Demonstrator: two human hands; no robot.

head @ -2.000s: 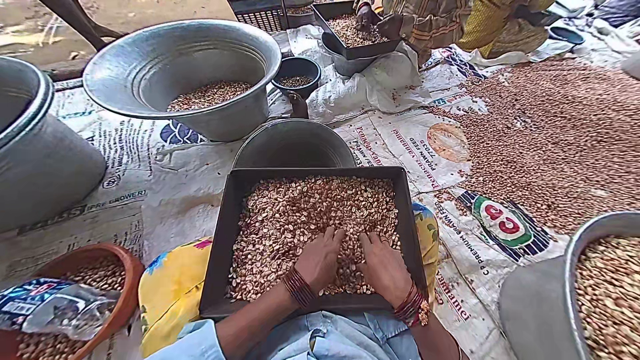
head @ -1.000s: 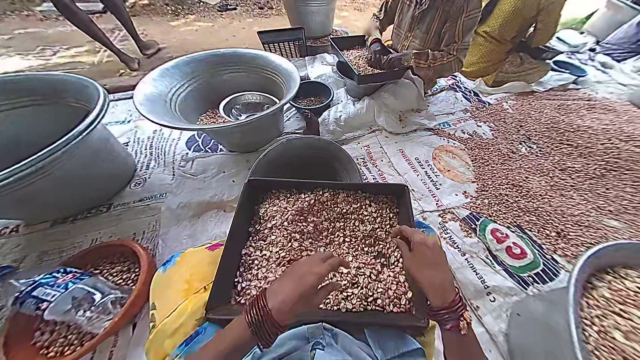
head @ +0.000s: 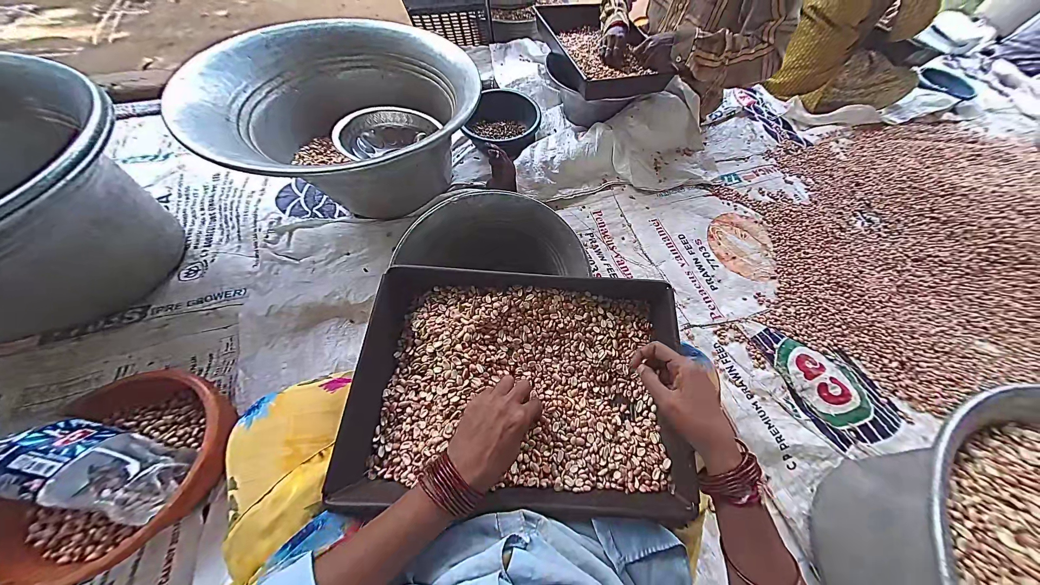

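A black square tray (head: 370, 390) filled with pale and reddish-brown beans or nuts (head: 528, 357) rests across my lap. My left hand (head: 497, 426) lies on the beans near the tray's middle, fingers curled down; whether it grips any is hidden. Over the right side of the tray is my right hand (head: 678, 394), thumb and index finger bent near each other, with nothing clearly visible between them. Behind the tray, touching or close to its far edge, stands a round metal basin (head: 491, 231).
A wide metal basin (head: 244, 81) holds a steel bowl (head: 386, 134). A metal pot (head: 73, 252) and a clay bowl (head: 213, 439) with a plastic bottle (head: 114, 475) are left, another metal pot (head: 877, 512) right. Beans cover the sacks (head: 666, 252) at right. A co-worker's hands (head: 630, 50) work over another tray.
My hands, close together two seconds ago, have moved apart, the right one to the tray's right side. A steel bowl now sits in the wide basin, absent there two seconds ago.
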